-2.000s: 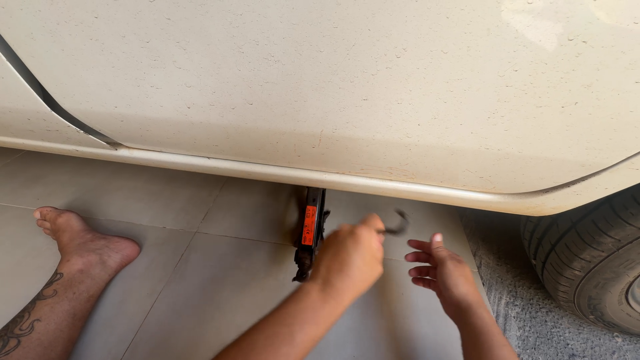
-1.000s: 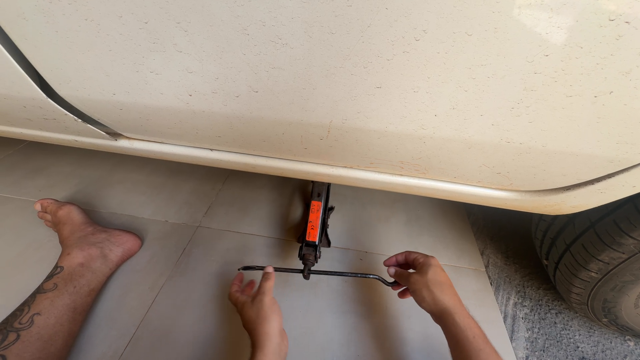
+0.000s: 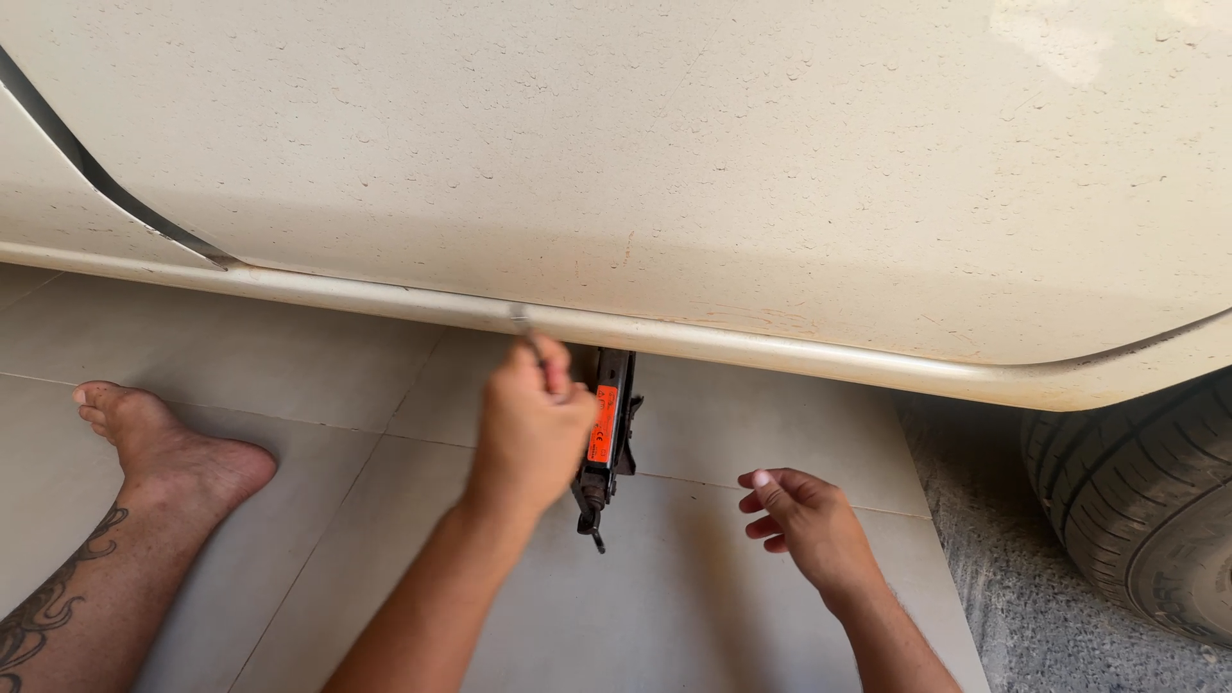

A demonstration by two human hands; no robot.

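Under the sill of a cream car stands a black scissor jack [image 3: 616, 375] with an orange label that bears writing. A thin dark crank rod [image 3: 521, 318] passes through the eye at the jack's near end; its lower tip shows below the eye. My left hand [image 3: 539, 419], left of the jack, is closed around the rod's upper part, and the rod's end sticks up past the fingers, blurred. My right hand [image 3: 804, 520] is to the right of the jack, fingers curled loosely and apart, touching nothing.
The car's sill [image 3: 770, 354] runs across the view above the jack. A tyre [image 3: 1136, 510] stands at the right over rough grey ground [image 3: 1020, 577]. A bare foot [image 3: 183, 452] with a tattooed leg rests on the floor tiles [image 3: 318, 510] at the left.
The crank rod lay crosswise a second ago and now points up from the jack's eye. My left hand has moved up and closed on it; my right hand has let go of its bent end.
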